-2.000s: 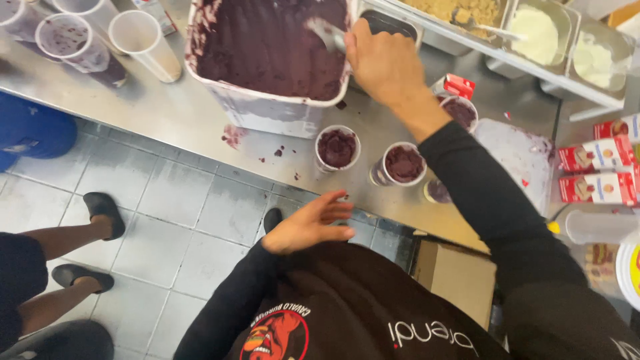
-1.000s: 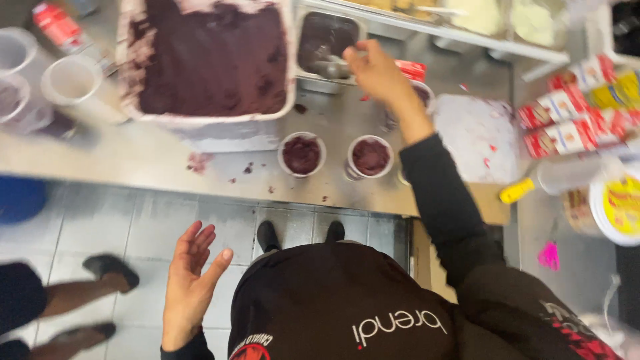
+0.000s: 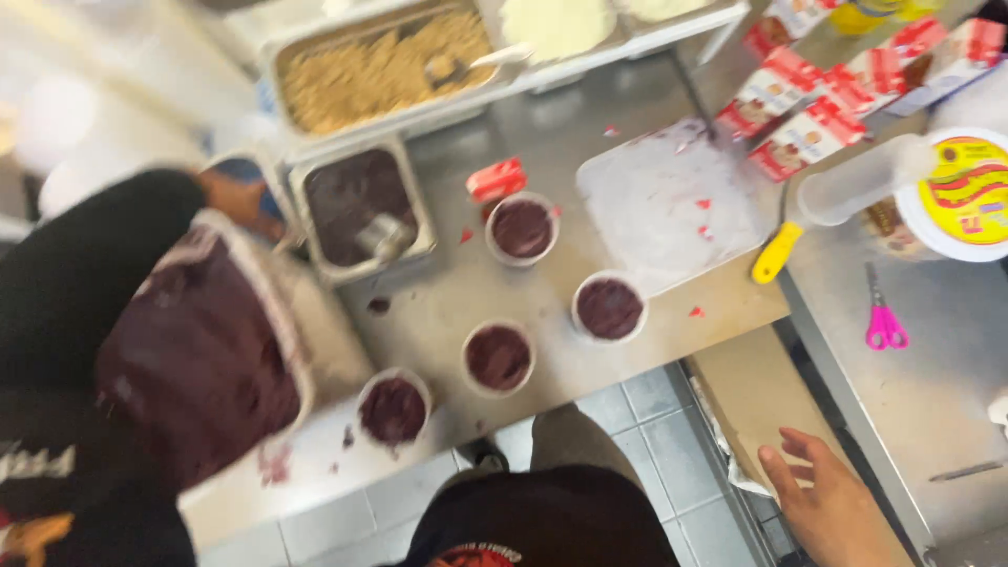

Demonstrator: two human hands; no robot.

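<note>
My right hand is at the lower right, empty, fingers apart, over an open cardboard box below counter level. My left hand is out of view. Four cups with dark purple filling stand on the steel counter: one near the tub, one beside it, one by a white lid, and one farther back. A metal scoop rests in a steel pan of purple mix. The large white tub of purple mix looks tilted at the left.
A black-sleeved arm, seemingly a co-worker's, reaches over the tub. Behind are a pan of tan crumbs and a white-filled one. Right are the white lid, red-and-white cartons, a yellow-handled tool and pink scissors.
My right hand has let go of the scoop and moved away from the pan. My left hand has left the view. The tub now looks tilted, with a black-sleeved arm over it. The view has swung right.
</note>
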